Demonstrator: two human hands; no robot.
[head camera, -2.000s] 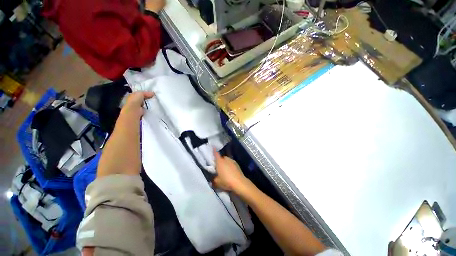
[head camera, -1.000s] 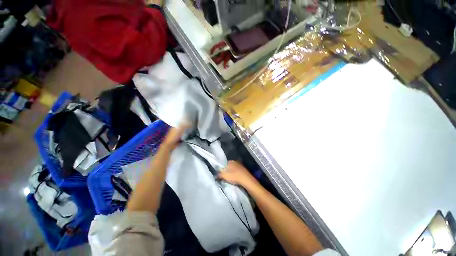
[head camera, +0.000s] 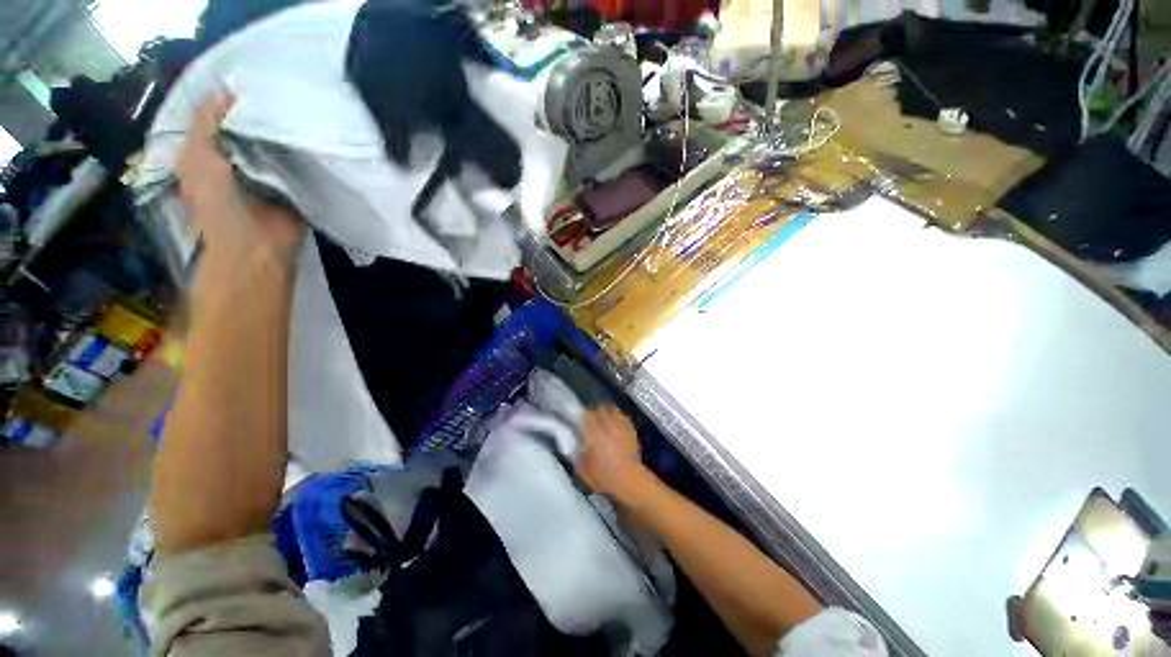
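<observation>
My left hand is raised at the upper left and grips a large light garment panel with black parts, which hangs down in front of the second machine. My right hand is low, beside the table's edge, at another light panel lying over the lap and crate. Its fingertips are blurred against the cloth, so I cannot tell how firmly they hold it. Black cloth lies below and between the hands.
The white table is on the right, with a machine part at its lower right corner. A taped brown board, a tray and the second machine are beyond. A blue crate stands beside the table.
My left hand has lifted a light panel with black parts up and to the left. My right hand stays near the table's edge. The view has tilted up, showing the second machine.
</observation>
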